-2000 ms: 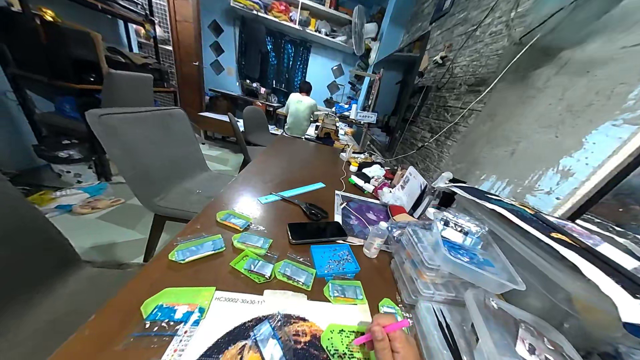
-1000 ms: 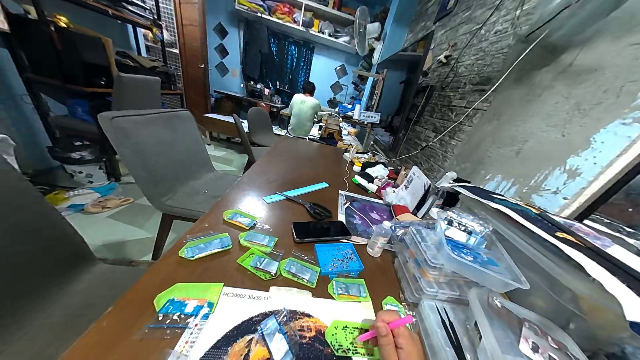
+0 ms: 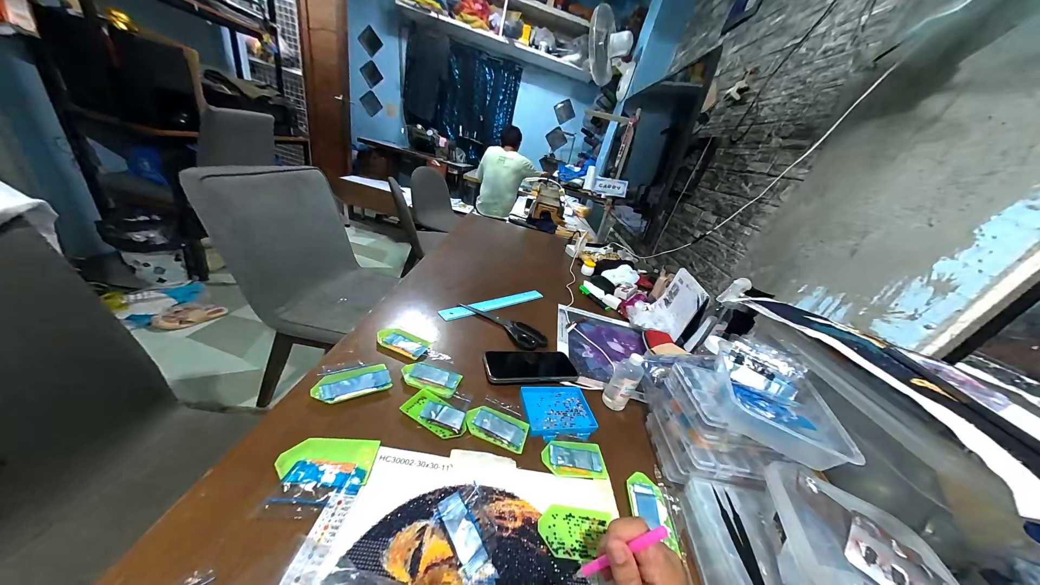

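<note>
My right hand is closed around a pink applicator pen at the bottom edge. The pen's tip is beside a green tray of dark beads, which lies on the diamond painting canvas. Across the canvas lies a bead packet of clear plastic. More green trays, such as one with a packet on it, stand behind the canvas. A blue tray with scattered beads is close to the black phone. My left hand is not in view.
Black scissors and a blue ruler lie farther back on the brown table. Clear plastic boxes are stacked at the right, with a small bottle beside them. Black tweezers rest nearby. A person sits at the far end.
</note>
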